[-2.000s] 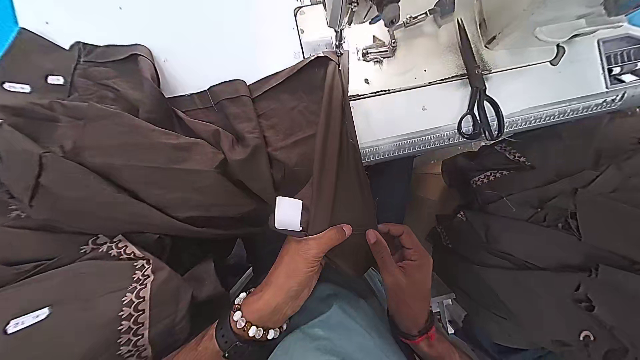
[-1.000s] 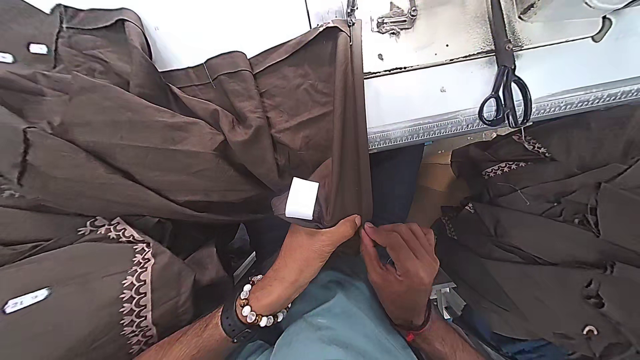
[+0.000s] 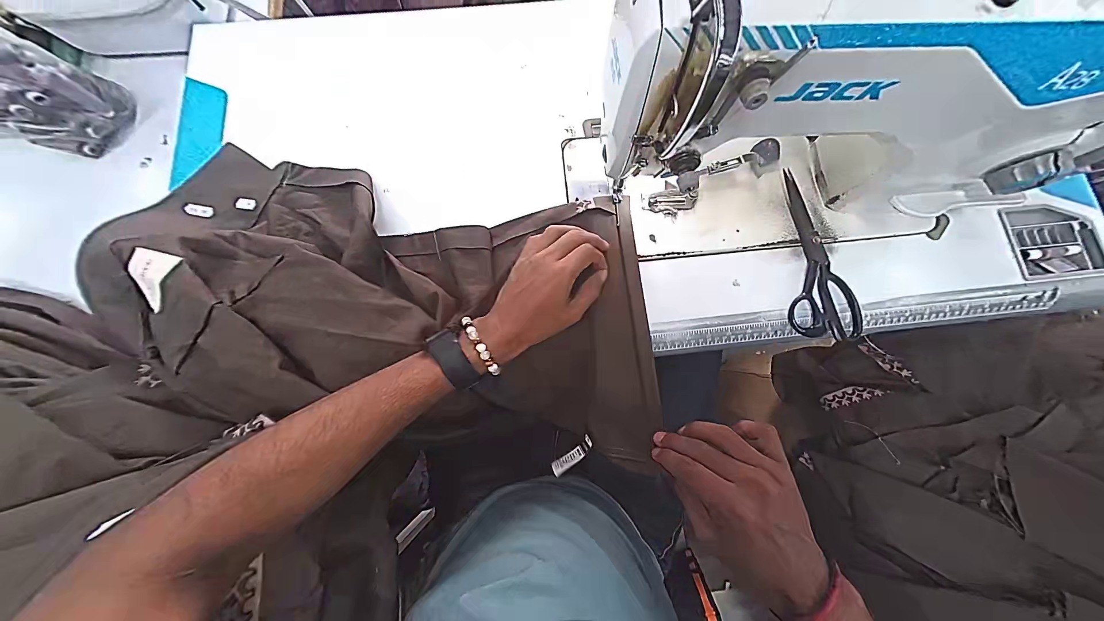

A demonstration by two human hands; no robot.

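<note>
A dark brown garment (image 3: 345, 302) spreads across the table's left part, and its folded edge runs under the needle area of a white and blue Jack sewing machine (image 3: 862, 95). My left hand (image 3: 552, 289) lies on the cloth just below the needle, fingers curled; whether it pinches the fabric I cannot tell. Near my lap, my right hand (image 3: 742, 500) pinches the lower corner of the folded edge between thumb and fingers. A white label (image 3: 571, 455) hangs from the cloth's lower edge, between the hands.
Black-handled scissors (image 3: 824, 285) lie on the machine bed, handles over the ruler strip (image 3: 949, 312) at the front edge. More dark embroidered cloth (image 3: 940, 466) hangs at the right. A plastic-wrapped bundle (image 3: 60, 95) is at the far left.
My left hand has left the lower corner beside my right hand and moved up the cloth toward the needle. My right hand keeps its pinch at the corner. The view has shifted, showing more of the machine.
</note>
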